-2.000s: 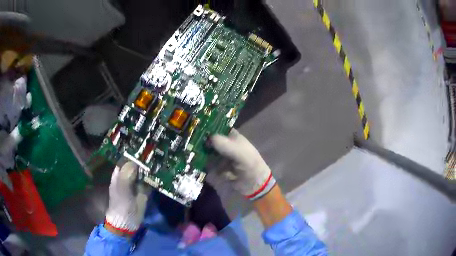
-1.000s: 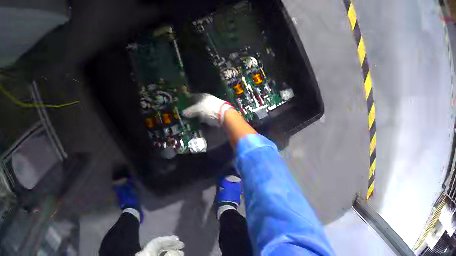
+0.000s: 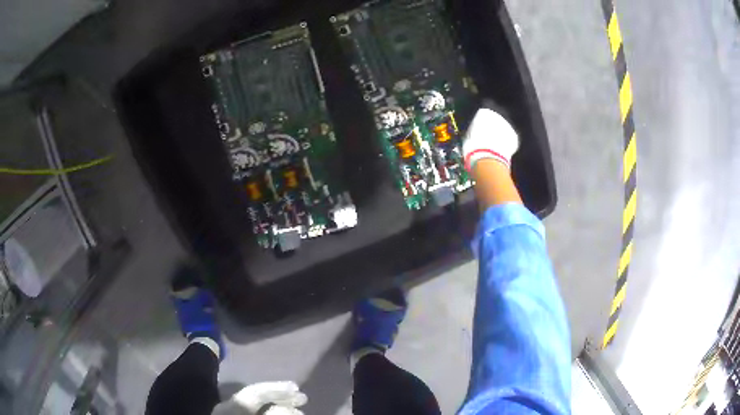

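Two green circuit boards lie side by side in a large black tray on the floor, the left board [image 3: 268, 89] and the right board [image 3: 397, 57]. Each has two orange wound blocks, white round clusters and a grey block near its lower end. My right hand [image 3: 491, 138], in a white glove with a red cuff edge, is at the right edge of the right board, covering part of its lower right side. Its fingers are hidden, so its grip cannot be told. My left hand [image 3: 261, 397], gloved, is low at the bottom edge and partly cut off; no held thing shows.
The black tray's rim [image 3: 539, 154] surrounds the boards. My two feet in blue footwear [image 3: 196, 314] stand on the grey floor below it. Yellow-black floor tape [image 3: 629, 162] runs down the right. A metal frame [image 3: 69, 178] and yellow cable [image 3: 85, 164] are at left.
The board held in both hands two seconds ago is no longer held up. Since one second ago, my right hand has moved from the left board to the right board's right edge.
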